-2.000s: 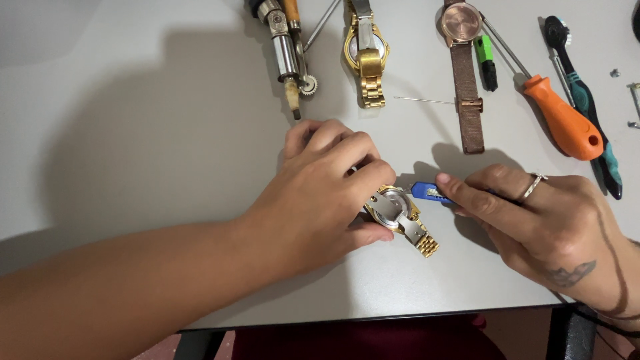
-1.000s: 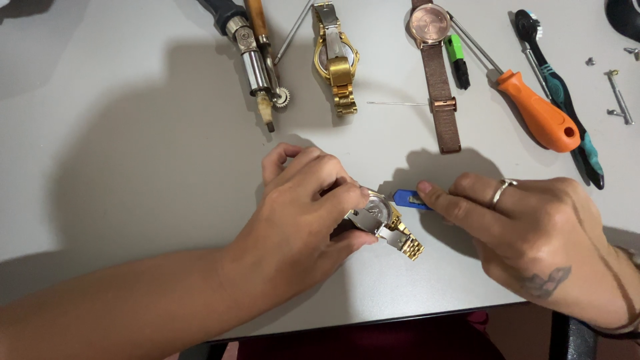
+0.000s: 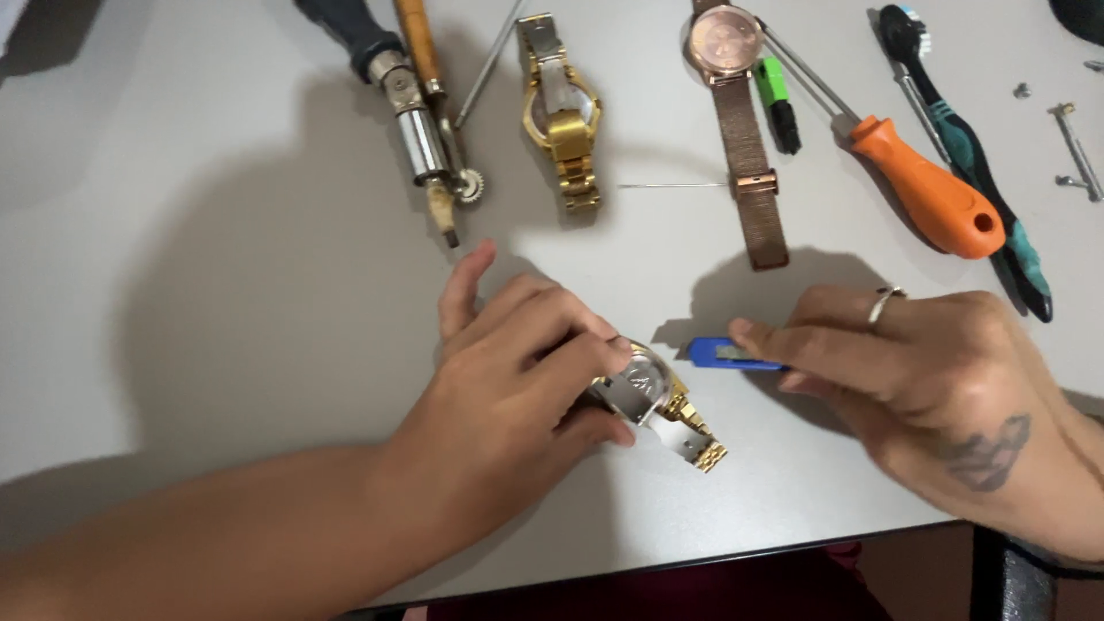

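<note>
My left hand (image 3: 526, 371) grips a gold-coloured wristwatch (image 3: 645, 379) at its left side, between thumb and fingers. The watch lies with its metal case back up, and its open clasp and bracelet links point to the lower right. My right hand (image 3: 914, 379) holds a small blue tool (image 3: 737, 354) with a metal inlay; its left end is close to the watch, with a gap between them. The rest of the blue tool is hidden under my fingers.
Across the back lie a soldering iron (image 3: 418, 138), a wooden-handled tool (image 3: 420, 39), a second gold-coloured watch (image 3: 561, 112), a watch with a mesh strap (image 3: 746, 138), a green-and-black cap-like piece (image 3: 779, 103), an orange-handled screwdriver (image 3: 931, 190), a toothbrush (image 3: 966, 147) and small screws (image 3: 1022, 90).
The view has shifted somewhat. My left hand's little finger has spread away from the others. A gap now shows between the blue tool and the watch, where they were close together before.
</note>
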